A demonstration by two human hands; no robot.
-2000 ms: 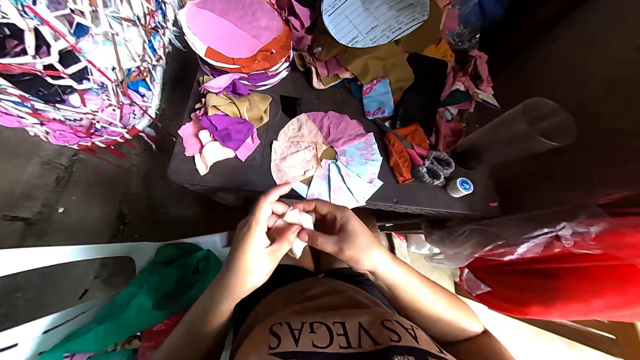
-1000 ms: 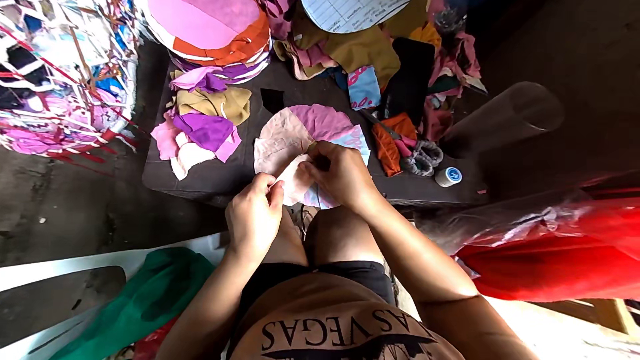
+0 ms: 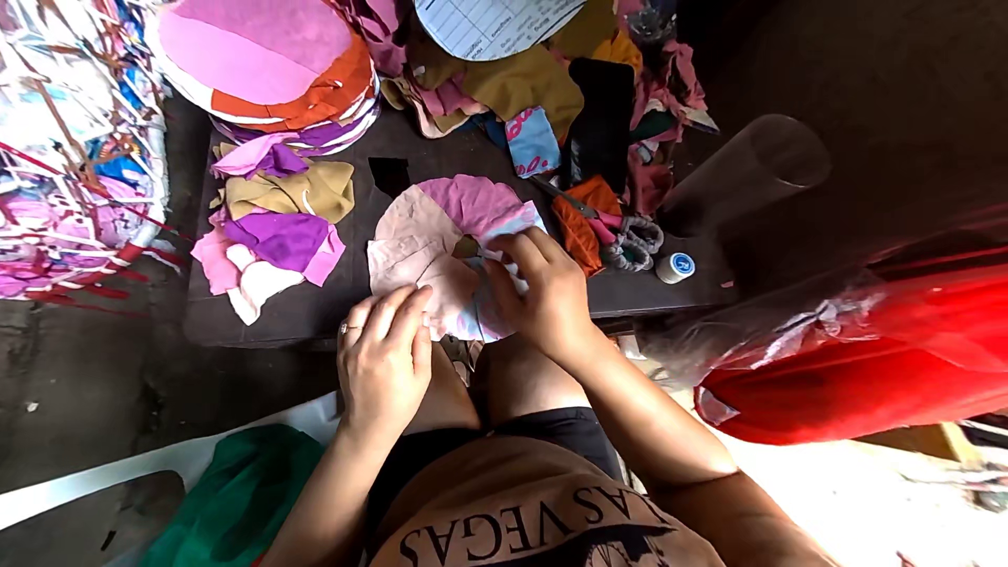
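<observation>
A round of overlapping fabric pieces, pale pink, pink and blue-patterned, lies at the near edge of a dark table. My left hand rests at its lower left edge, fingertips on the pale pink cloth. My right hand is over its right side, with thumb and forefinger at the fabric near the middle hole; whether they pinch it is unclear. Right of the round are scissors with pink handles, an orange cloth and a white thread spool. Purple, tan and pink scraps lie to its left.
A stack of round fabric pieces stands at the back left, beside a netted bundle of scraps. Behind are a paper disc and more scraps. A clear plastic cylinder and a red plastic-wrapped bundle are at right.
Two seconds ago both hands held a pale piece of fabric in front of the round. They have moved onto the round, and my left hand now lies flatter, apart from my right.
</observation>
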